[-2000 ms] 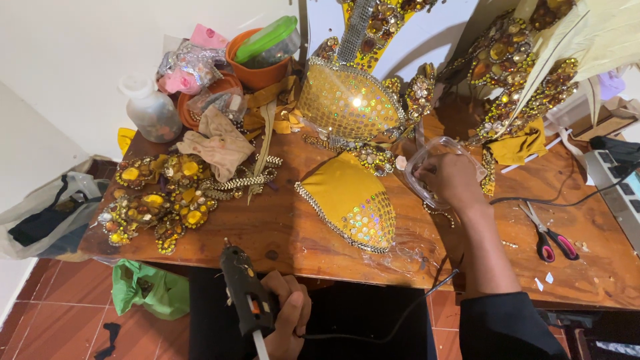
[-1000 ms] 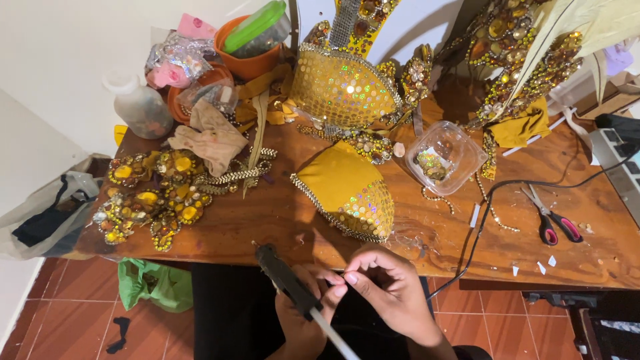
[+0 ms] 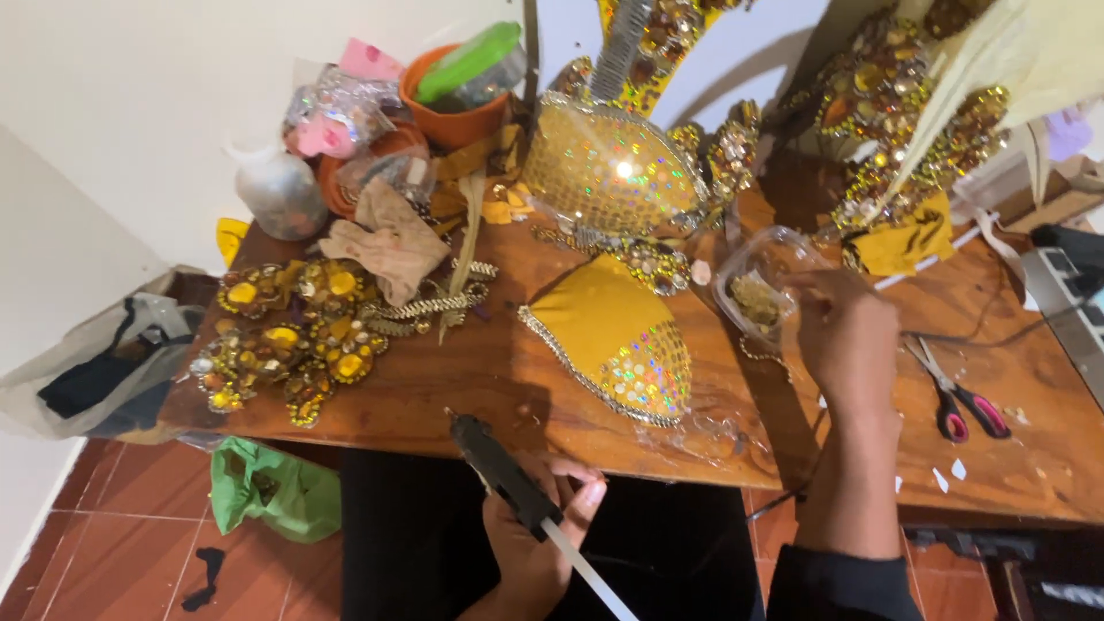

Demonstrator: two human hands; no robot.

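Note:
My left hand [image 3: 539, 517] grips a black hot glue gun [image 3: 502, 470], its nozzle toward the table edge and a glue stick out of its rear. My right hand [image 3: 841, 323] is at the right rim of a clear plastic container [image 3: 729, 259] holding small gold pieces [image 3: 756, 299]; its fingertips are partly hidden, so whether they pinch anything does not show. Between the hands lies a yellow fabric cup [image 3: 595, 319], partly covered in shiny sequins, with a rhinestone chain edge. Behind it stands a fully sequined gold cup [image 3: 612, 168].
Scissors [image 3: 953, 392] with pink and black handles lie at the right. Jewelled gold pieces [image 3: 289, 332], tan cloth [image 3: 388, 241] and rhinestone chain [image 3: 431, 302] lie left. An orange pot [image 3: 457, 116] and a translucent bottle [image 3: 280, 194] stand behind. A cable [image 3: 975, 335] runs at the right.
My right hand has moved from beside my left hand and the glue gun to the clear container. The glue gun has stayed in my left hand.

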